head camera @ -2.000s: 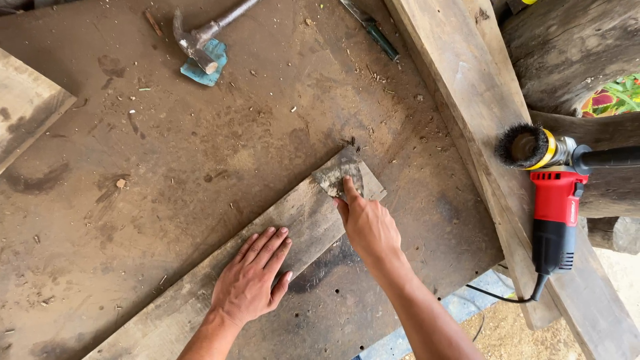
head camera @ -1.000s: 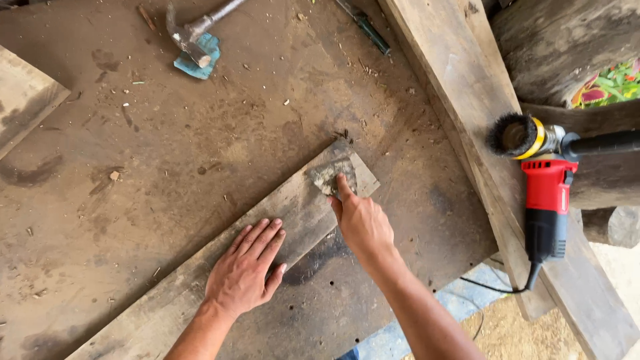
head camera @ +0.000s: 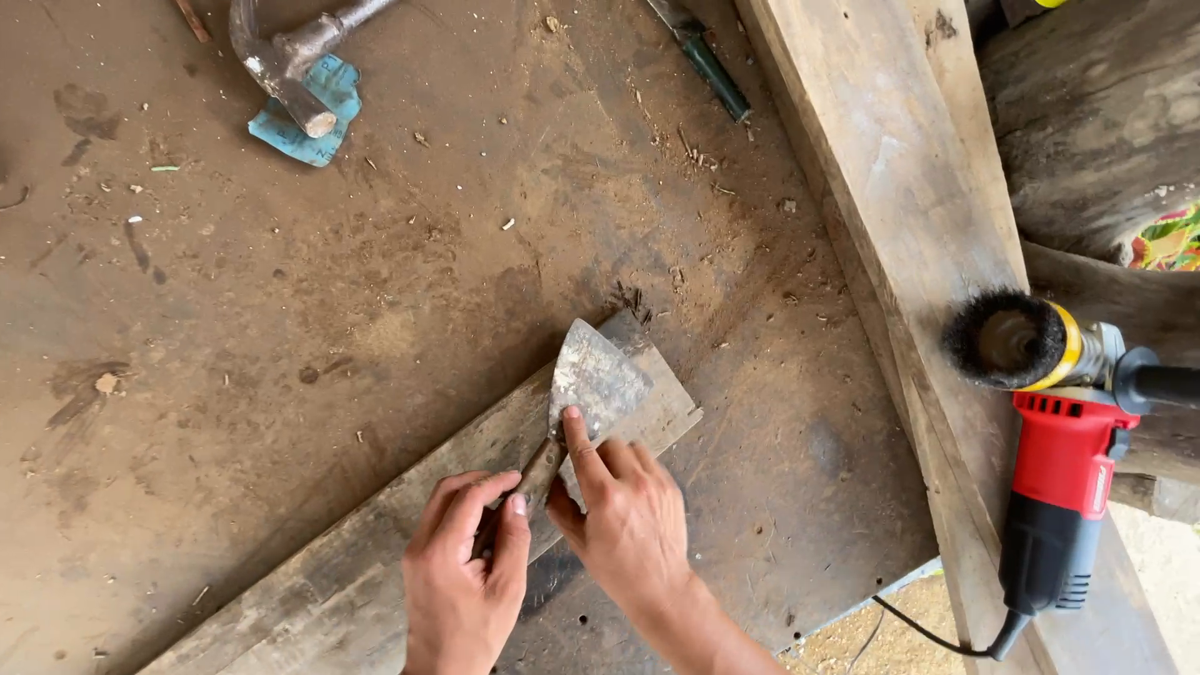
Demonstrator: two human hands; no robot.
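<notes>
A putty knife (head camera: 600, 380) with a worn, paint-spotted triangular blade lies over the end of a weathered wooden board (head camera: 375, 562). My left hand (head camera: 469, 567) pinches its wooden handle between thumb and fingers. My right hand (head camera: 623, 520) has its index finger on the base of the blade, beside the handle, with the other fingers curled; whether they grip the handle is partly hidden. Dark scrapings (head camera: 633, 302) lie just past the board's tip.
A claw hammer (head camera: 291, 75) rests on blue sandpaper (head camera: 323, 103) at the upper left. A green-handled tool (head camera: 708, 70) lies at top centre. Thick planks (head camera: 872, 187) run down the right, bearing a red angle grinder (head camera: 1059, 450) with a wire cup brush and cord.
My left hand has left the board's face, where it lay flat, and taken hold of the putty knife's handle. The blade, partly covered by my right hand before, now shows broadly.
</notes>
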